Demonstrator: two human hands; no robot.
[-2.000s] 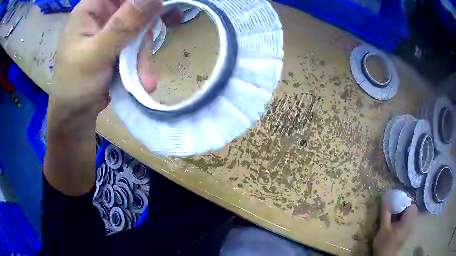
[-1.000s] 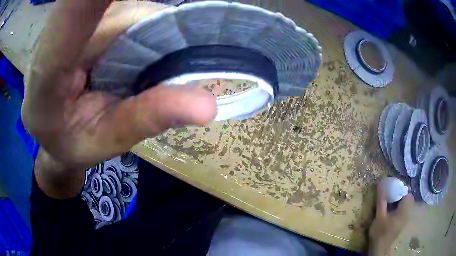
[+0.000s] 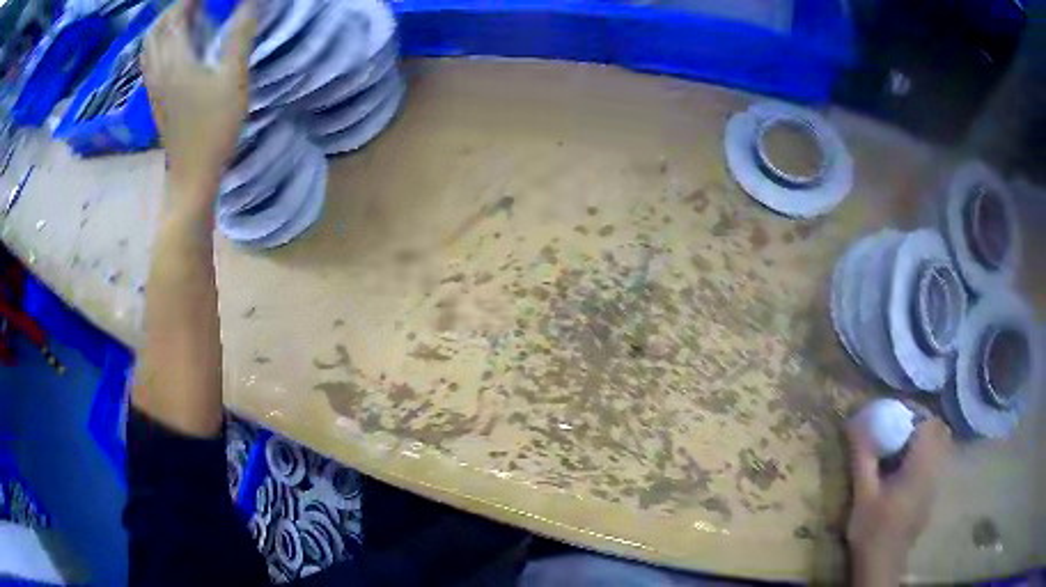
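Observation:
My left hand (image 3: 201, 80) is at the upper left, over the edge of a pile of overlapping flanged rings (image 3: 333, 75). It is blurred, its fingers look spread, and I cannot tell whether it touches or holds a ring. My right hand (image 3: 895, 482) rests on the bench at the lower right with the white glue bottle (image 3: 892, 425) between its fingers. Just beyond it stands a leaning stack of flanged rings (image 3: 866, 310), with one ring (image 3: 996, 365) beside it and another (image 3: 981, 229) behind. A single ring (image 3: 741, 170) lies flat at the upper right.
The tan bench (image 3: 459, 149) has brown glue spots across its middle. A blue crate edge (image 3: 619, 40) runs along the far side. Another blue crate (image 3: 115, 115) is at the upper left. Below the near edge, a crate holds many rings (image 3: 304, 533).
The ring held up in my left hand is gone from in front of me. My left hand has moved away to the pile, now in view. My right hand still has the bottle.

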